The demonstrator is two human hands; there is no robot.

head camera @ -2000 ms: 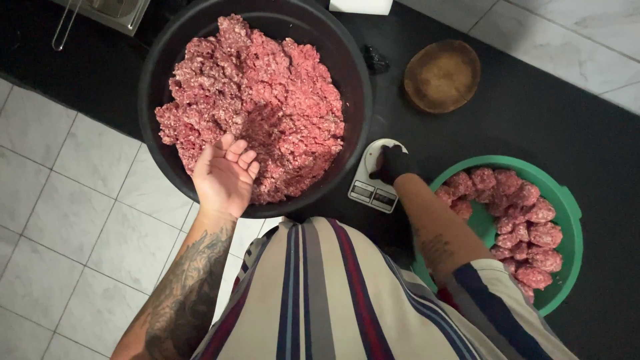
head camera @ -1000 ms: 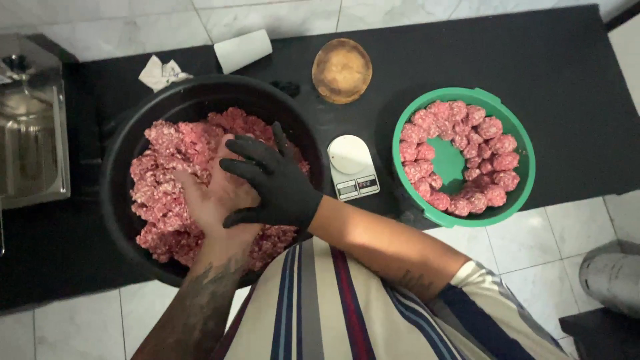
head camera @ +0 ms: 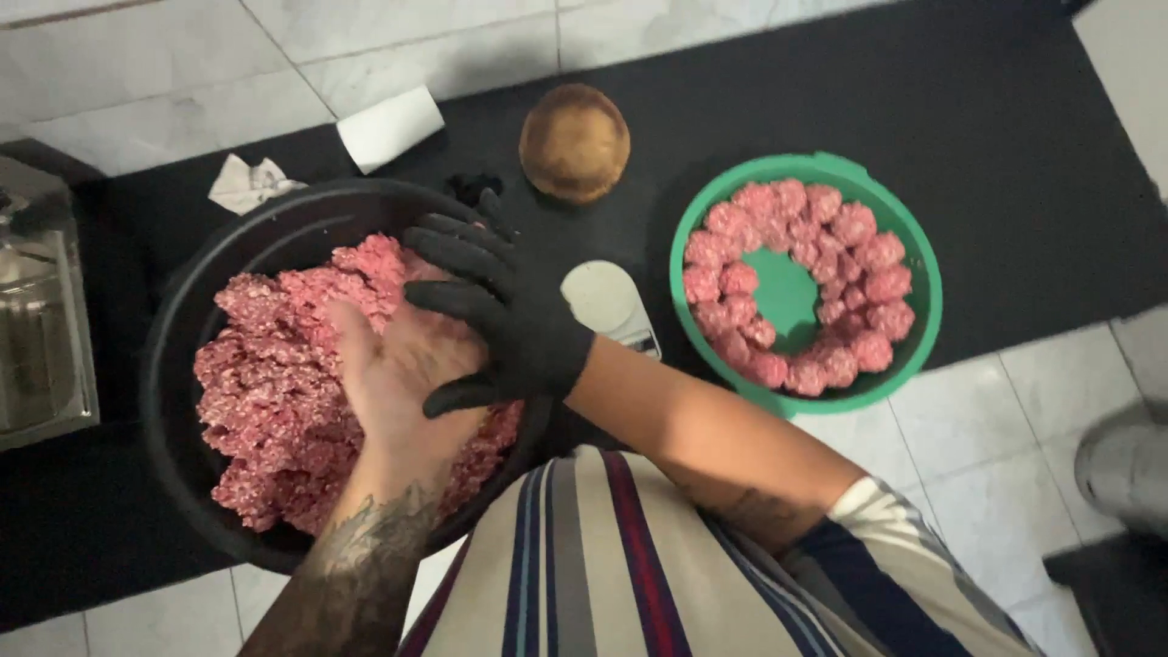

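My bare left hand (head camera: 411, 365), thumb spread, is over a large black tub (head camera: 164, 401) holding a mound of ground meat (head camera: 274, 392). Across its palm and fingers lies my right hand (head camera: 511, 310) in a black glove, fingers apart; whatever is between the palms is hidden. Right of the tub is a white kitchen scale (head camera: 600, 297), its lower part covered by my right wrist and forearm. Farther right, a green basin (head camera: 929, 274) holds many meatballs (head camera: 881, 292) in a ring around its bare middle.
A round wooden bowl or dish (head camera: 575, 143) stands behind the scale. Beyond the tub are a white roll (head camera: 391, 128), a crumpled paper (head camera: 249, 184) and a small black item (head camera: 473, 187). A metal sink (head camera: 41, 338) is at the left, on the black counter (head camera: 1004, 155).
My right hand has left the scale, where it was two seconds ago, and now lies across my left hand over the tub. The view has shifted and turned.
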